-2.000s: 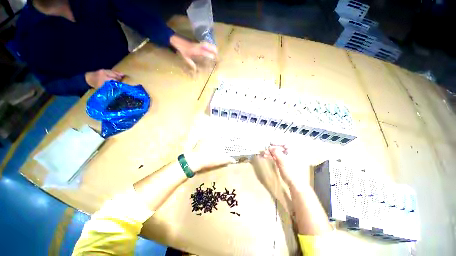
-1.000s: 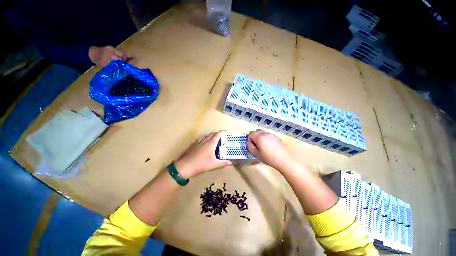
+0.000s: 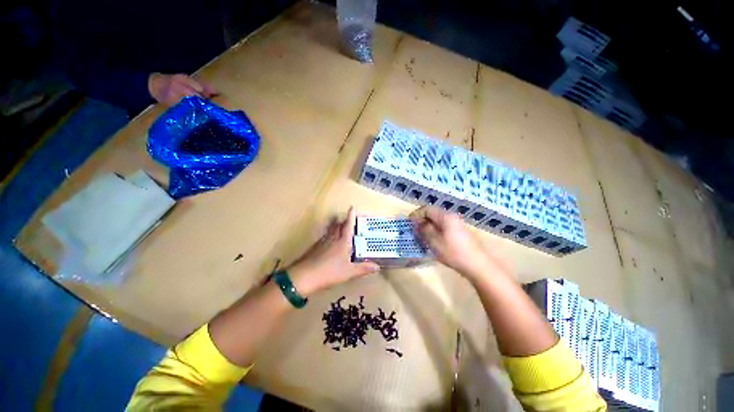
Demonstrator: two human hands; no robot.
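A light grey slotted metal enclosure (image 3: 386,239) lies in front of me on the cardboard, slotted face up. My left hand (image 3: 331,256) holds its left end, thumb below and fingers at the upper left corner. My right hand (image 3: 447,238) is at its right end, fingers bent down onto the slotted face; whether a screw is between the fingertips cannot be seen. A loose pile of small black screws (image 3: 354,323) lies below the enclosure.
A row of enclosures (image 3: 475,187) stands beyond my hands. A second group of enclosures (image 3: 608,346) is at the right. A blue plastic bag (image 3: 211,177), pale flat sheets (image 3: 109,221), and a clear bag (image 3: 356,28) are farther off. Another person's hand (image 3: 173,87) is at the blue bag.
My right hand has come onto the enclosure's slotted face and moved to its right end. The enclosure now lies face up. The other person's reaching arm has left the clear bag.
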